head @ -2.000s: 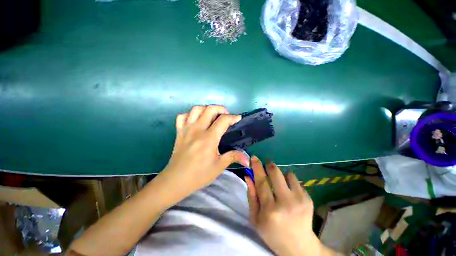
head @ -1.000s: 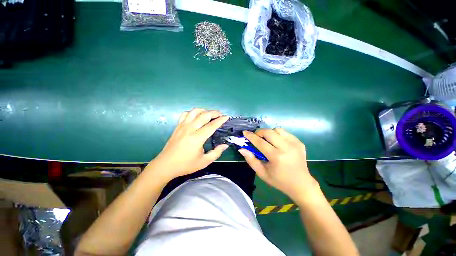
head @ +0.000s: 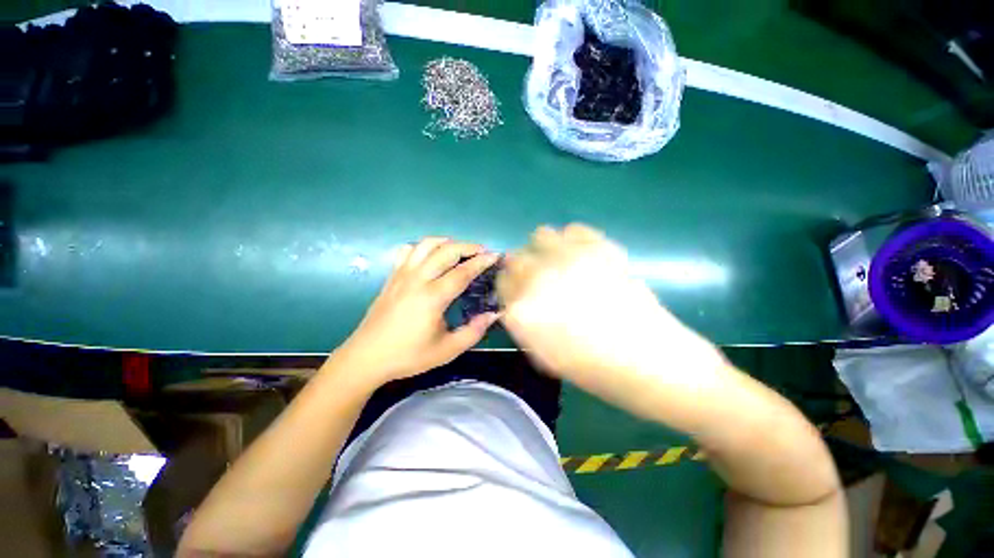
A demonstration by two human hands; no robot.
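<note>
A black plastic housing lies at the front edge of the green bench, mostly covered by my hands. My left hand grips its left end, fingers behind and thumb in front. My right hand is blurred over the housing's right part, with its fingers curled down. The blue-handled cutters are not visible, and what the right hand holds cannot be told. A loose pile of small silver pins lies further back. An open clear bag of small black parts stands right of the pile.
A zip bag of pins lies at the back. Black housings are packed at the far left. A purple fan stands at the right end beside a white fan. A cardboard box is below the bench.
My right hand has moved up and over the housing, and the blue handles are out of sight. My left hand keeps its hold. A dark object edge now shows at far left.
</note>
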